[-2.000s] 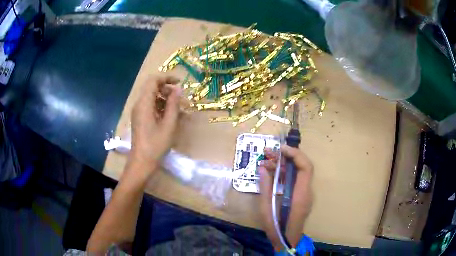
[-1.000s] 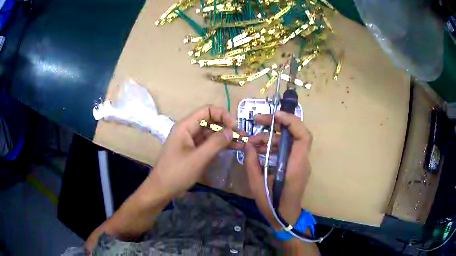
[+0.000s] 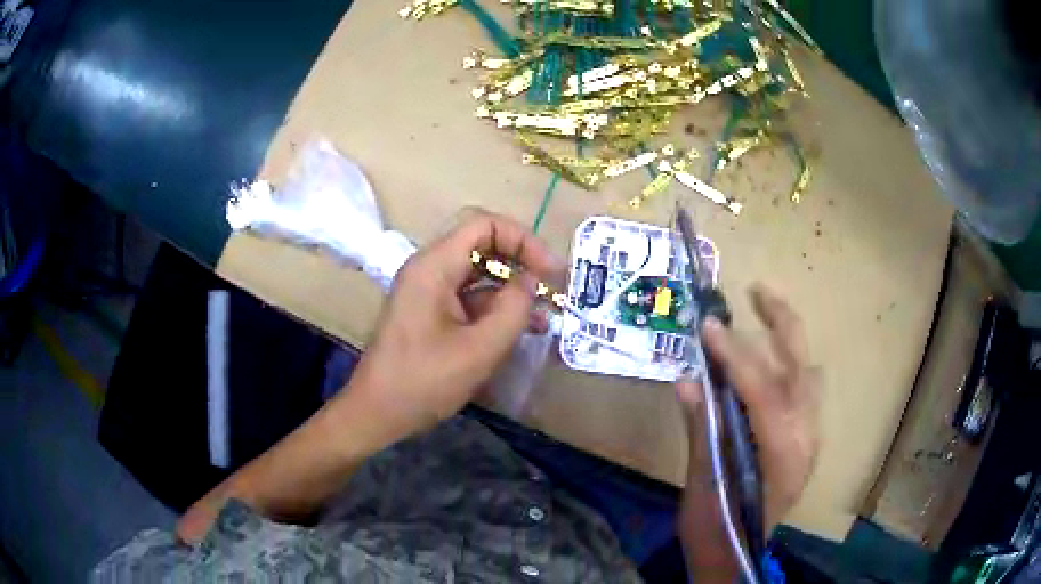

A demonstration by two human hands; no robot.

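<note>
My left hand (image 3: 457, 308) holds a brass contact strip (image 3: 493, 267) between thumb and fingers, at the left edge of the housing. A green wire (image 3: 548, 203) rises above the fingers. My right hand (image 3: 765, 388), blurred, holds the soldering iron (image 3: 710, 308) at the housing's right side, its metal tip pointing up. A pale thin tube runs along the iron. The white open housing (image 3: 588, 354) lies on the cardboard, showing a green circuit board (image 3: 639, 310) with a yellow block and a dark component (image 3: 591, 283).
A pile of brass strips with green wires (image 3: 605, 86) lies on the cardboard sheet (image 3: 845, 308) beyond the housing. A bagged white cord (image 3: 325, 222) lies left. A translucent hood (image 3: 959, 91) hangs upper right. A brown tray (image 3: 938, 422) is at the right.
My left hand has brought a brass strip from near the pile to the housing's left edge. My right hand has moved right with the iron, uncovering the circuit board. The camera view has shifted.
</note>
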